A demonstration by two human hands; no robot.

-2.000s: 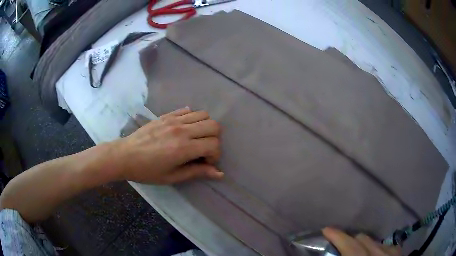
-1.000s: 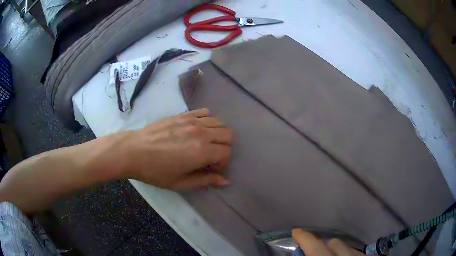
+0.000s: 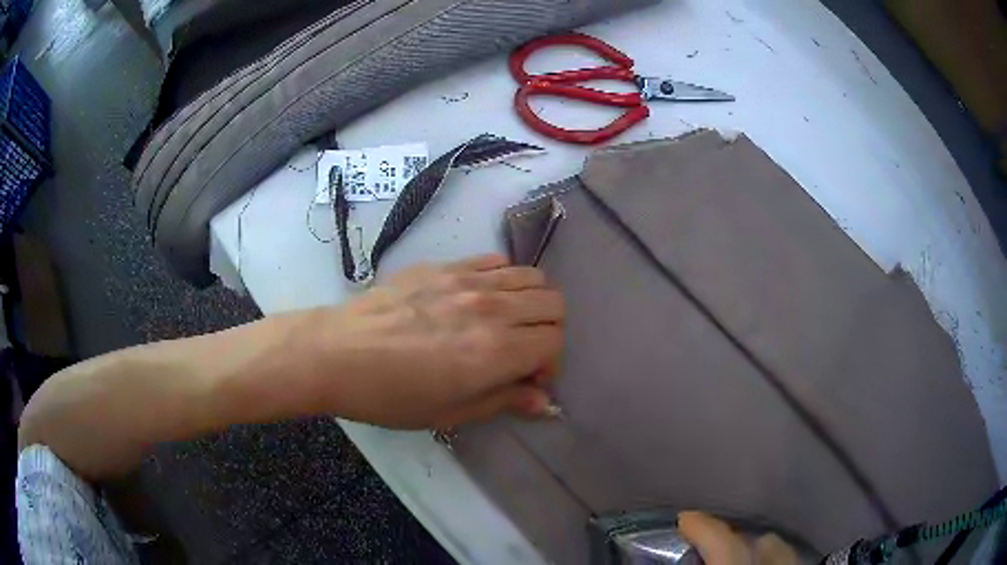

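The grey-brown garment panel (image 3: 685, 364) lies on the white-covered board, with a long dark fold line across it. My left hand (image 3: 475, 342) lies on the panel's left part, fingers curled down at the near edge; it pinches the folded hem (image 3: 536, 230), whose end sticks up beyond the fingers. My right hand (image 3: 734, 543) is at the bottom edge, partly cut off, on the steam iron (image 3: 652, 543). The iron's silver tip rests on the panel near the hem, pointing towards my left hand; its rear is out of the picture.
Red-handled scissors (image 3: 585, 91) lie at the top of the board (image 3: 839, 132). A white ticket (image 3: 370, 173) and a dark looped fabric strip (image 3: 414, 210) lie left of the panel. A bundle of panels (image 3: 254, 121) hangs over the left end. A green hose (image 3: 939, 532) is lower right.
The view has shifted, so scissors, ticket and panel sit further right and lower. My left hand remains at the hem, whose end now stands folded up. The iron's tip is nearer my left hand.
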